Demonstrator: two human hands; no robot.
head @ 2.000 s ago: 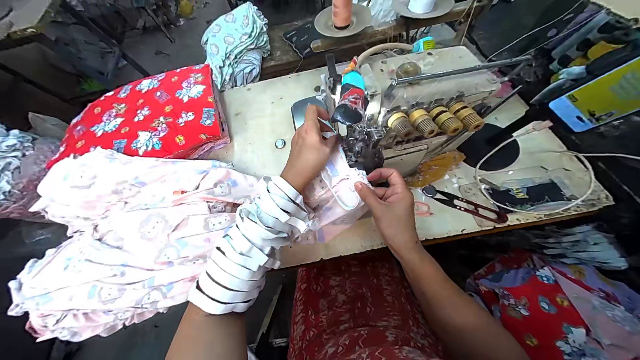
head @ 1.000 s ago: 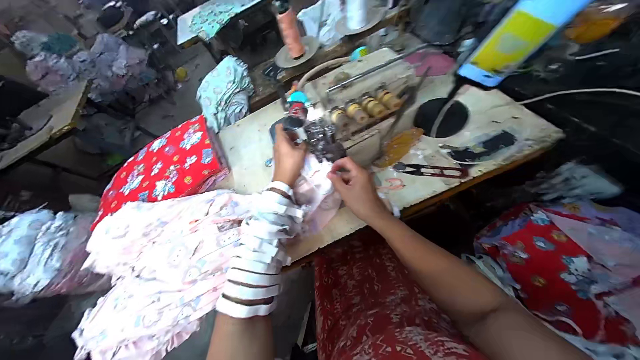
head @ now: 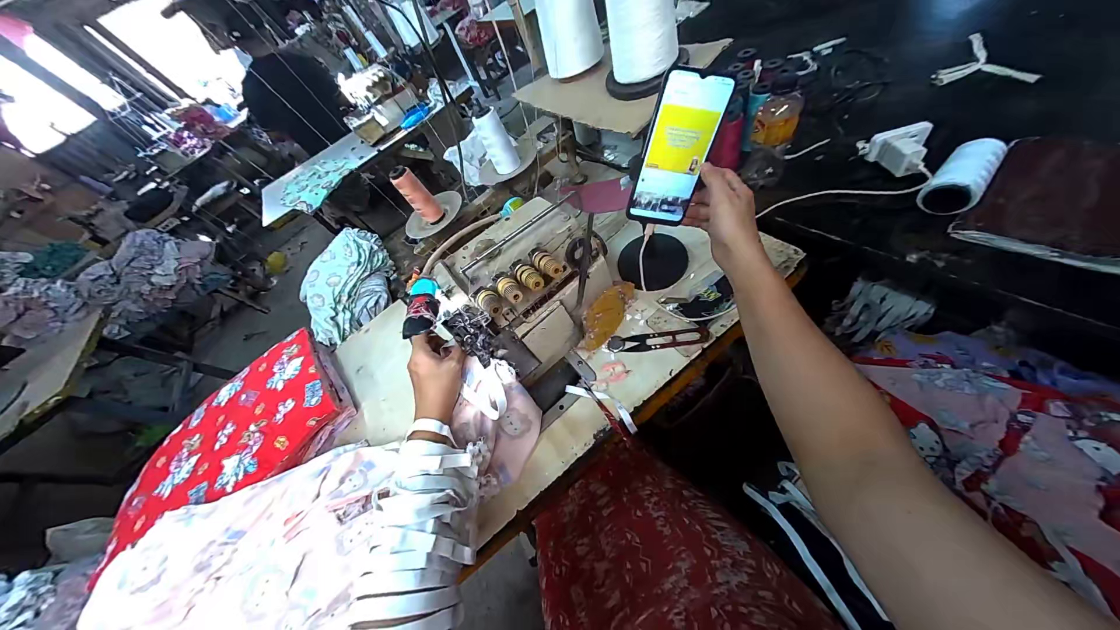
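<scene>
My right hand (head: 728, 210) is at the lower right edge of an upright smartphone (head: 681, 144) with a lit screen and a cable at its bottom; whether the fingers grip it or only touch it is hard to tell. My left hand (head: 436, 372) is at the head of an overlock sewing machine (head: 551, 324), its fingertips beside the needle area and partly hidden. Pale pink printed fabric (head: 512, 429) lies by that hand and under the left forearm, which is wrapped in white strips (head: 420, 534). Thread snips (head: 661, 339) lie on the machine table.
A red printed fabric bundle (head: 262, 411) and a pale green fabric pile (head: 346, 284) are left of the machine. Thread cones (head: 643, 39) stand behind. A white charger (head: 899, 149) lies on the dark table at right. A person (head: 293, 92) is in the background.
My right hand has left the pink fabric by the machine and moved up and right to the phone. My left hand remains by the machine head. The view has swung up and to the right.
</scene>
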